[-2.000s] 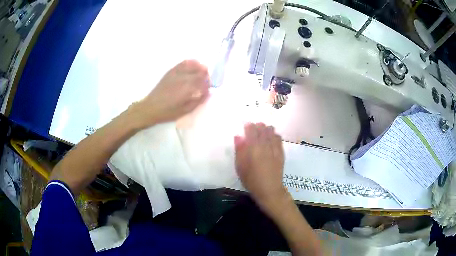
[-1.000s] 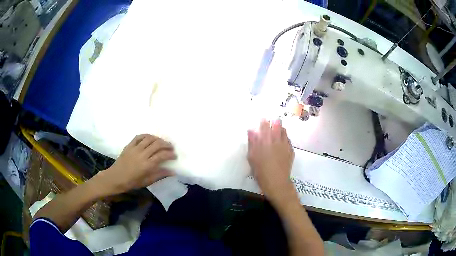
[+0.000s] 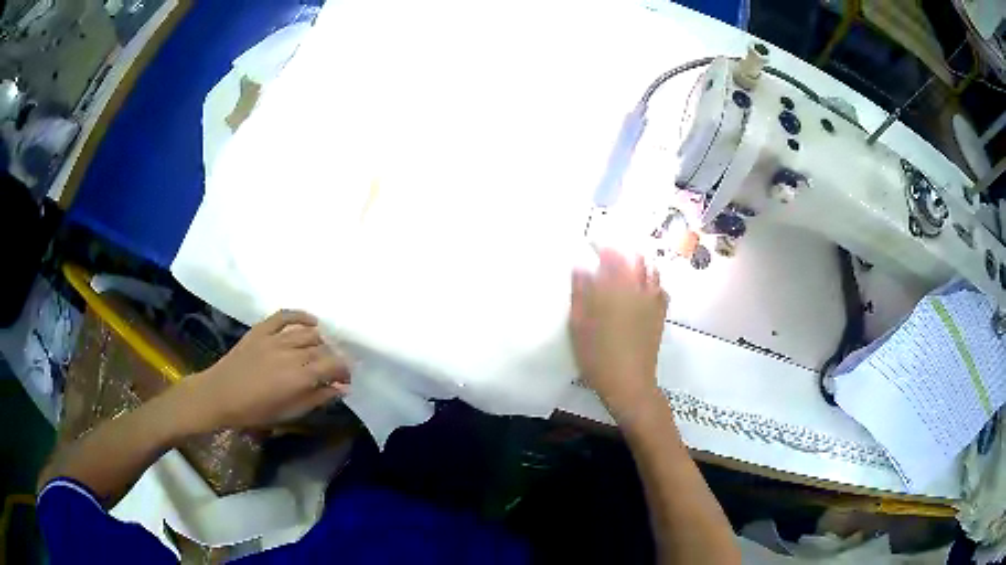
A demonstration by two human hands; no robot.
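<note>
A large white garment piece (image 3: 441, 320) lies over the table left of the sewing machine (image 3: 816, 166), overexposed, with its edge hanging over the front. My left hand (image 3: 281, 370) is at the cloth's front left edge, fingers curled on it; whether they pinch the cloth is unclear. My right hand (image 3: 620, 326) lies palm down on the cloth just in front of the needle area, fingertips lost in glare. The presser foot and needle (image 3: 693, 243) are hard to make out in the bright light.
A lined paper sheet with a green line (image 3: 938, 364) lies at the right. A printed ruler (image 3: 772, 428) runs along the front edge. A blue surface (image 3: 143, 188) is at the left. A brown-topped stand with a yellow frame (image 3: 127, 331) and loose cloth is at lower left.
My left hand has moved from near the needle down to the cloth's front left edge. The cloth is spread further left, over the blue surface. The camera view has shifted.
</note>
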